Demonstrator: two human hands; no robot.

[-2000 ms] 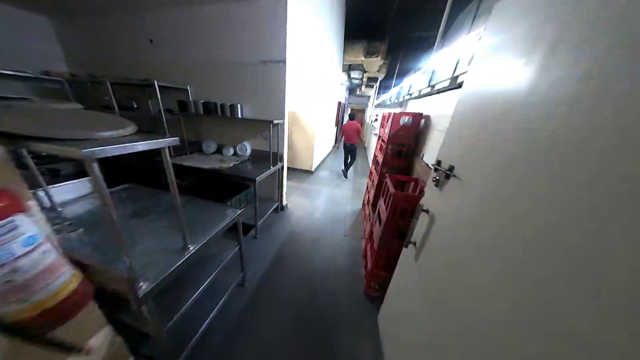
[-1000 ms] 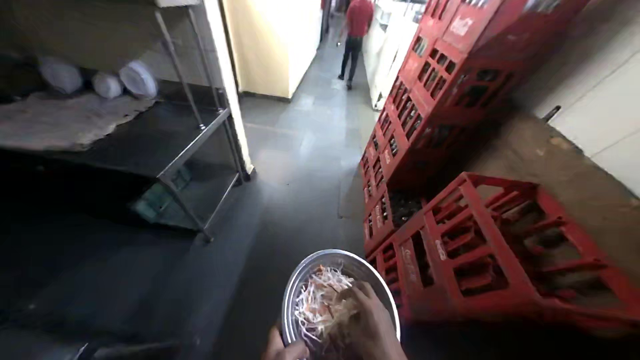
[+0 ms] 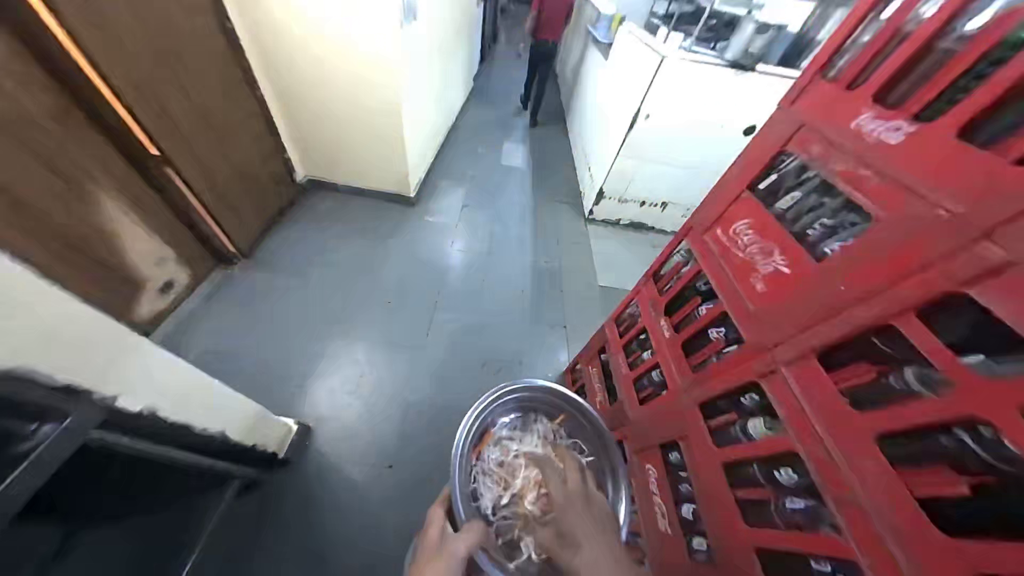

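My left hand [image 3: 448, 532] grips the near left rim of a round stainless steel bowl [image 3: 588, 412], thumb over the edge. Inside the bowl lie pale, thin shreds of food [image 3: 512, 472] with some orange shreds among them. My right hand [image 3: 572, 508] reaches into the bowl, its fingers down in the shreds and somewhat blurred; whether they are closed on any of them cannot be made out.
Stacked red Coca-Cola crates [image 3: 772, 296] with glass bottles rise close on the right. A person [image 3: 546, 56] in a red top is farther along the grey floor [image 3: 376, 320]. A white counter [image 3: 680, 120] stands beyond the crates; brown doors [image 3: 104, 152] and a cream wall corner [image 3: 352, 96] are left.
Neither hand nor bowl was in view two seconds ago; both hands were at the bowl one second ago. The view has moved forward past the metal shelving, alongside the crates.
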